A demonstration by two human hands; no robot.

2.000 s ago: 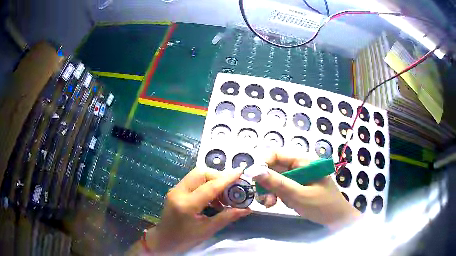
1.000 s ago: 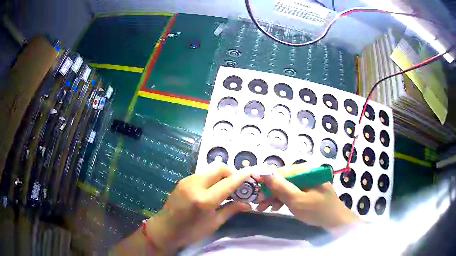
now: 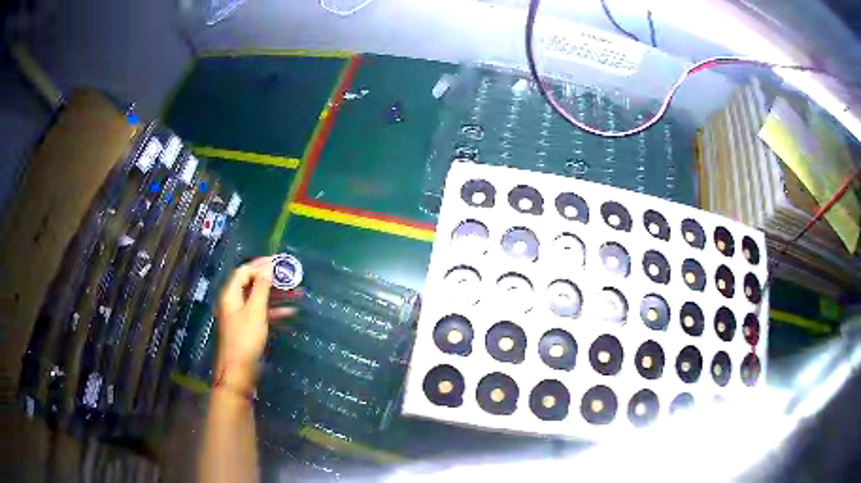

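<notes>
My left hand [image 3: 243,316] is over the clear ribbed blister tray [image 3: 345,330] at the left, its fingertips closed on a small round speaker [image 3: 286,272] with a silver ring face. My right hand is not in view, and neither is the green probe handle. The white holed board [image 3: 427,330] lies at the centre right, tilted in view, with rows of round parts. Some are dark discs with pale or gold centres, others look silver or white in the glare. Glare hides the board's lower right corner.
Stacked trays [image 3: 142,245] with dark edges stand at the left. Stacked sheets [image 3: 741,160] with a yellow slip [image 3: 810,170] stand at the right. Another clear tray [image 3: 566,127] lies behind the board. A thin wire [image 3: 604,132] loops at the back. A printed label [image 3: 587,49] is on the far edge.
My left hand has moved left from the board's front edge to the blister tray, with a speaker in its fingers. My right hand and the green probe have left the view. The board's front rows are uncovered.
</notes>
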